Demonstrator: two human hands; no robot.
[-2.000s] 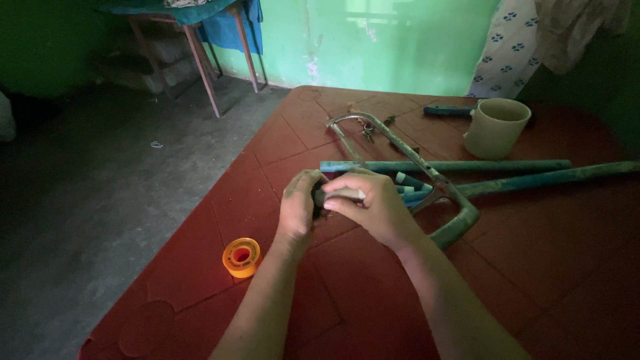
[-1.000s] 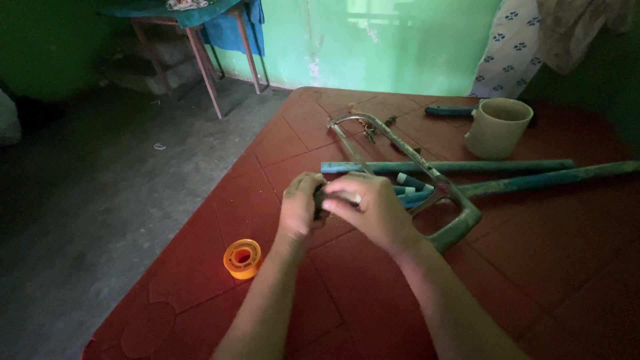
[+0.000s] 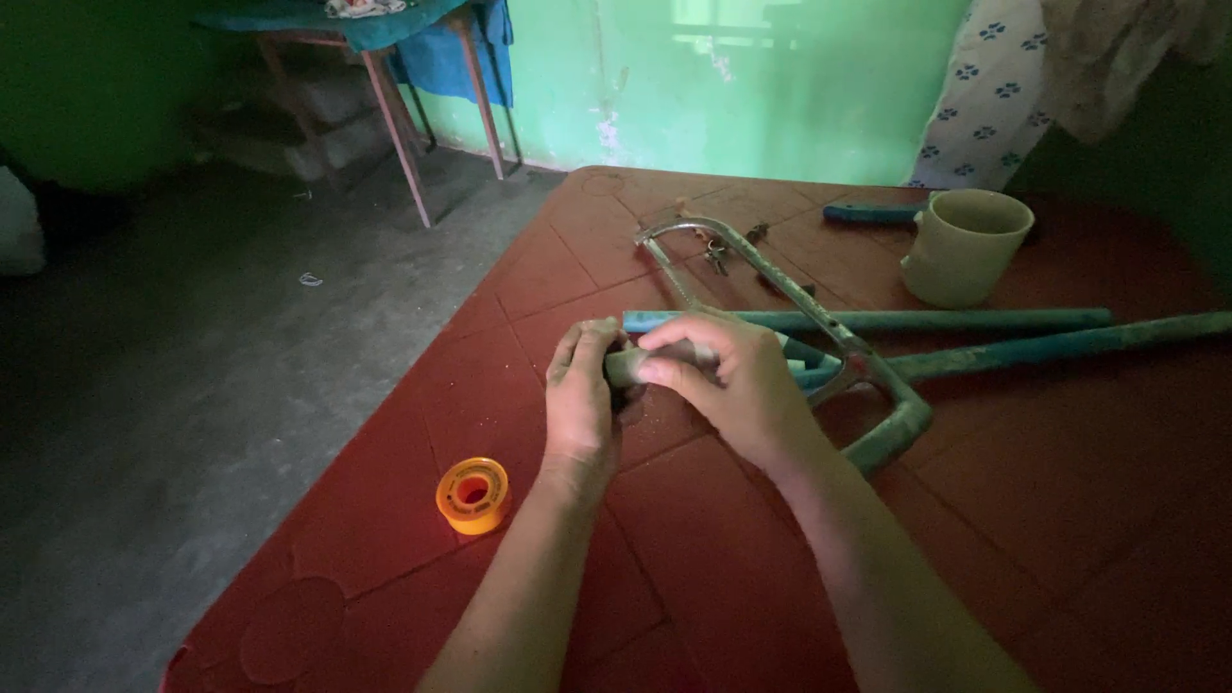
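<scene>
My left hand (image 3: pixel 581 390) is closed around a small dark piece, mostly hidden by the fingers, above the red table (image 3: pixel 385 520). Between thumb and fingers my right hand (image 3: pixel 736 380) grips a short grey pipe piece (image 3: pixel 628 368), whose left end meets the dark piece. Just beyond and to the right of my hands lies a hacksaw (image 3: pixel 804 294) with a metal frame. Blue pipes (image 3: pixel 972 320) lie beside and under its frame. An orange spool of thread seal tape (image 3: pixel 473 495) sits on the table to the left of my forearms.
A beige mug (image 3: pixel 967 250) stands at the back right, with a blue-handled tool (image 3: pixel 871 214) beside it. Keys (image 3: pixel 716 255) lie beyond the hacksaw frame. The table's left edge borders the grey floor. Another table with a teal cloth (image 3: pixel 404 27) stands by the green wall.
</scene>
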